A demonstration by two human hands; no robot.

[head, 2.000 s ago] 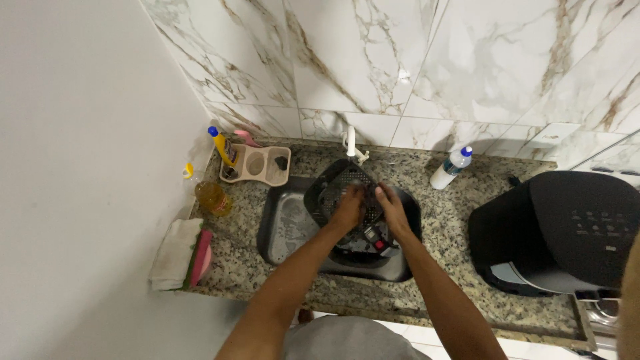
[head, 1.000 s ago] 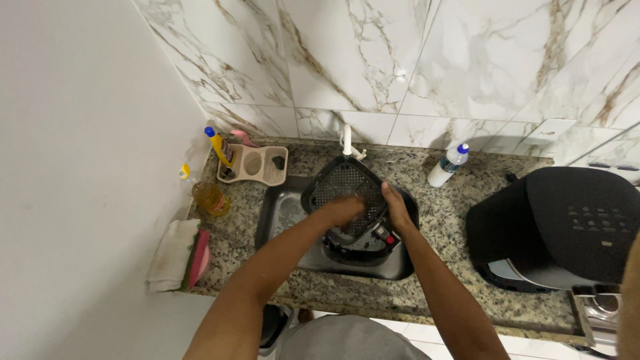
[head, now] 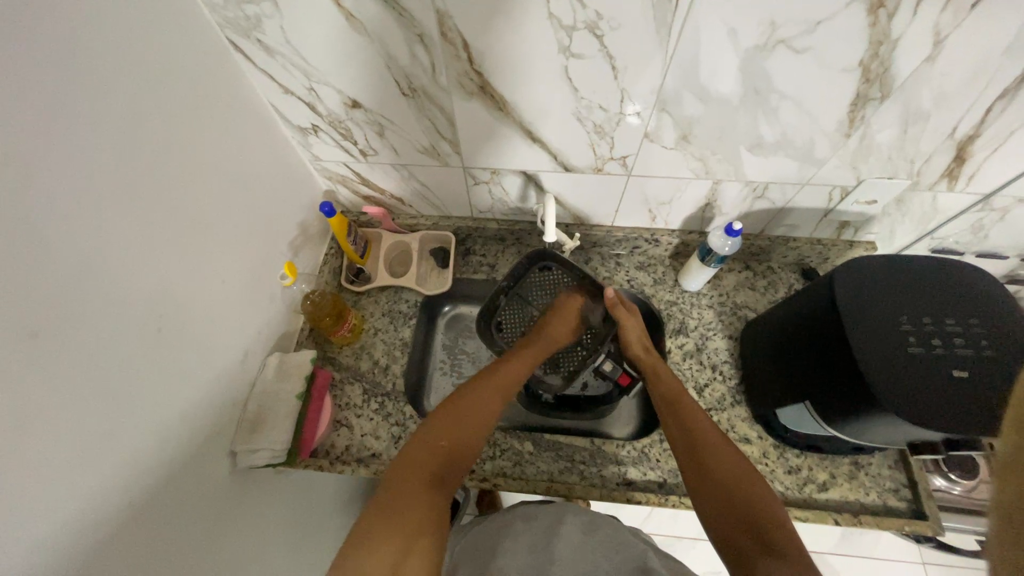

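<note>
A black perforated air fryer basket (head: pixel 524 300) is held tilted over a dark sink basin (head: pixel 448 364), below the white faucet (head: pixel 549 218). My right hand (head: pixel 630 326) grips its right rim, thumb on the edge. Inside the basket, my left hand (head: pixel 566 318) is blurred against the perforated surface; whether it holds anything cannot be made out. Under the basket, in the sink, rests a black round-cornered container (head: pixel 572 404), partly covered. A piece with a red button (head: pixel 624 380) shows beside my right wrist.
To the right stands a black air fryer (head: pixel 896 352). A white bottle with a blue cap (head: pixel 708 258) is behind the sink on the right. At left are a soap caddy (head: pixel 436 276), a yellow bottle (head: pixel 350 238), a bottle of amber liquid (head: pixel 330 318) and a folded cloth (head: pixel 272 408).
My left hand has moved from near the basket's upper middle toward its right side. The right hand stays at the right rim, and the basket's tilt has changed slightly.
</note>
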